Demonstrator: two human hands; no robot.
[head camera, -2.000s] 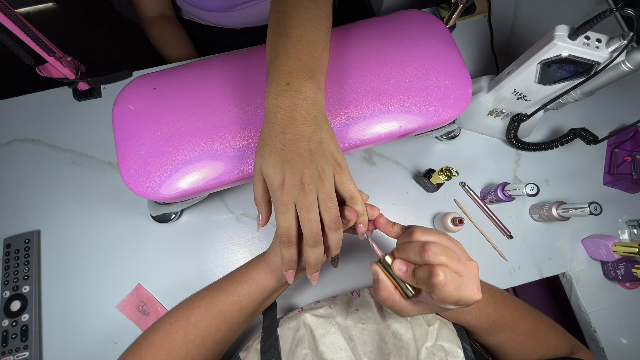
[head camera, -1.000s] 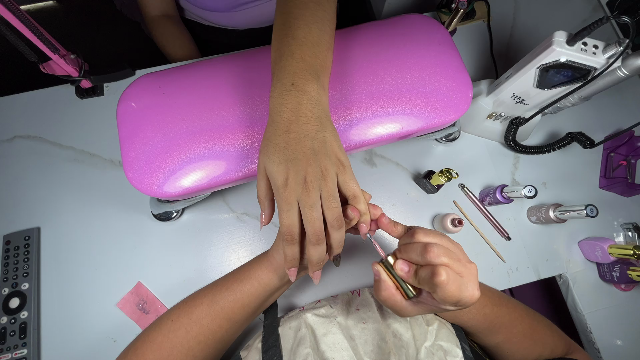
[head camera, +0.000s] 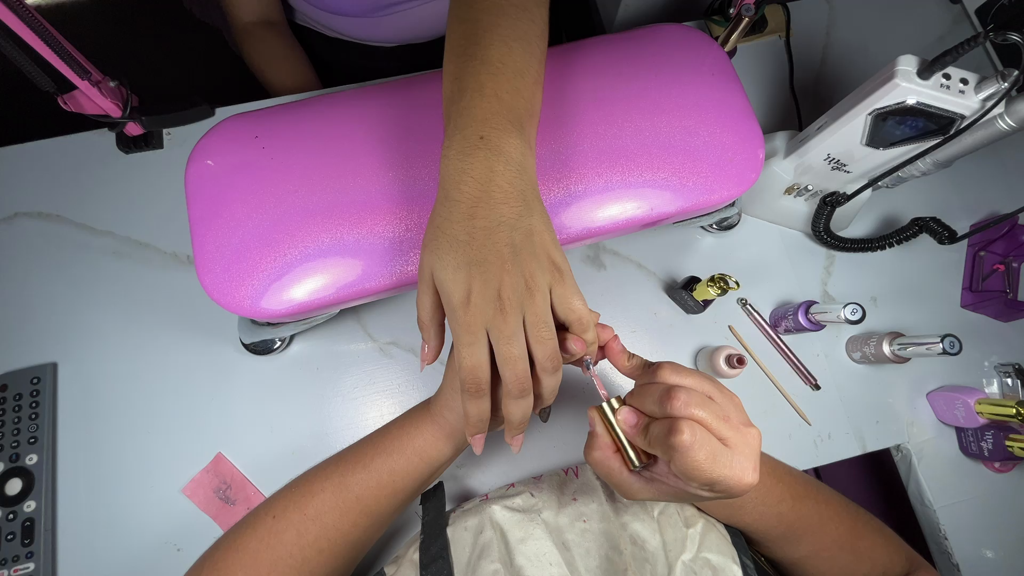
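Observation:
My right hand (head camera: 680, 432) grips the gold cap of a nail polish brush (head camera: 624, 436); its bristle tip touches the little-finger nail of another person's hand (head camera: 500, 264). That hand lies palm down, its forearm across a glossy pink armrest (head camera: 352, 176). My left hand (head camera: 574, 344) is mostly hidden beneath it, with fingertips showing around the little finger. One of the person's nails is dark; others are pale pink. An open pale pink polish bottle (head camera: 722, 362) stands to the right, beside a wooden stick (head camera: 770, 374) and a pink metallic pen-like tool (head camera: 778, 344).
On the right are a black bottle with a gold cap (head camera: 698, 294), a purple polish bottle (head camera: 796, 318), a mauve one (head camera: 878, 348) and a white nail drill unit (head camera: 872, 128) with a coiled cable. A remote control (head camera: 28, 472) and a pink square (head camera: 222, 490) lie left.
The brush tip has shifted slightly at the little-finger nail. Both my hands otherwise keep nearly the same pose, and the other person's hand stays on the armrest side.

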